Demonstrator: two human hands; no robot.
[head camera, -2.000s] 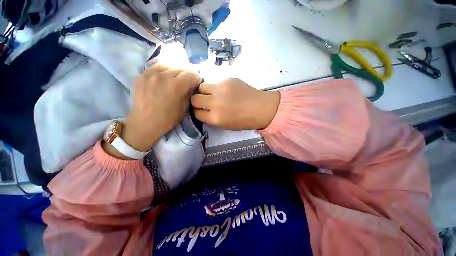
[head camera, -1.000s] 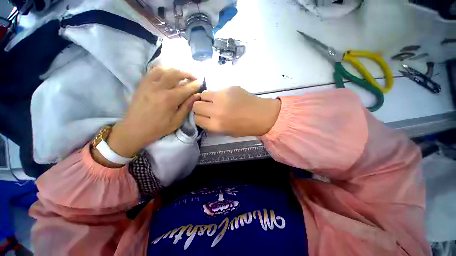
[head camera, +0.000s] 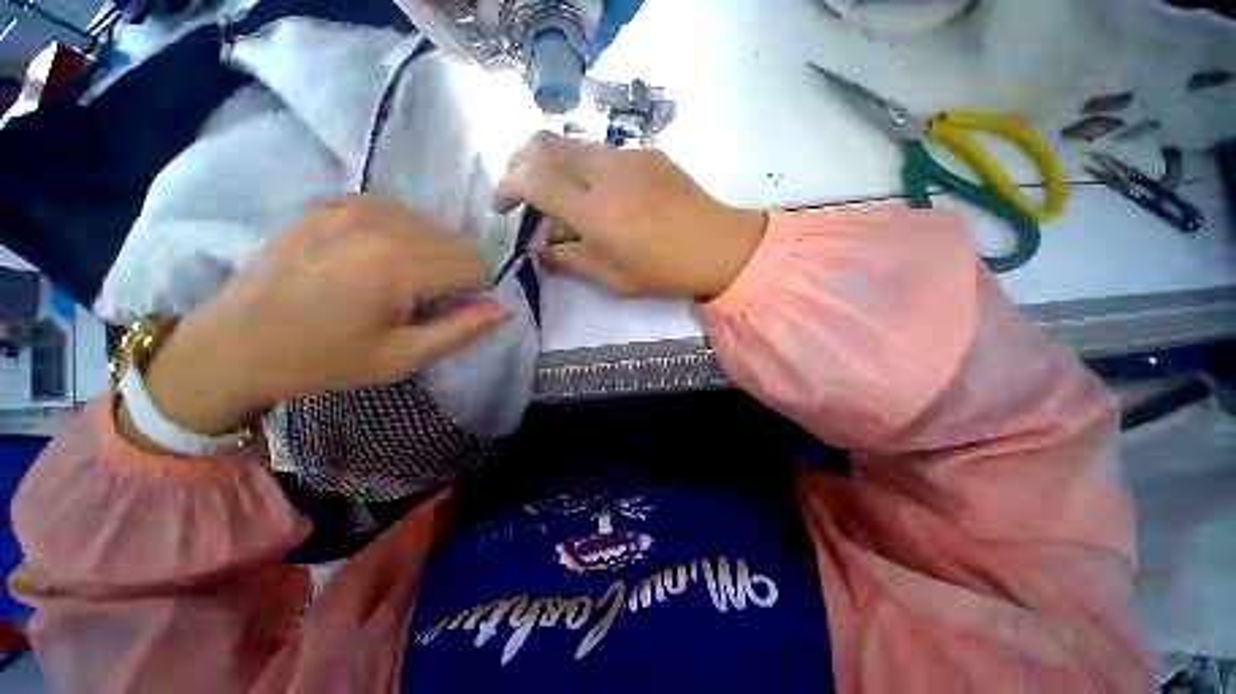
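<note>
The pale grey-white garment (head camera: 203, 203) lies bunched left of the needle area, with a navy panel (head camera: 81, 163) at its far left and a checked part (head camera: 386, 441) below my left hand. My left hand (head camera: 359, 292) lies over the pale cloth, slightly blurred, fingers pointing right; its fingertips are partly hidden, so I cannot tell whether they grip. My right hand (head camera: 617, 210) pinches a dark edge (head camera: 525, 251) of the garment just in front of the presser foot (head camera: 630, 115). The blue-grey round part (head camera: 556, 68) is above, under the bright lamp.
Shears with yellow and green handles (head camera: 983, 170) lie on the white table right of the machine. Dark thread snips (head camera: 1149, 193) and small dark flat pieces (head camera: 1105, 115) are beyond them. A ruler-marked strip (head camera: 630, 374) runs along the table's front edge.
My left hand has moved left and away from the right hand. My right hand has shifted slightly up towards the foot. More of the checked part and the dark edge shows.
</note>
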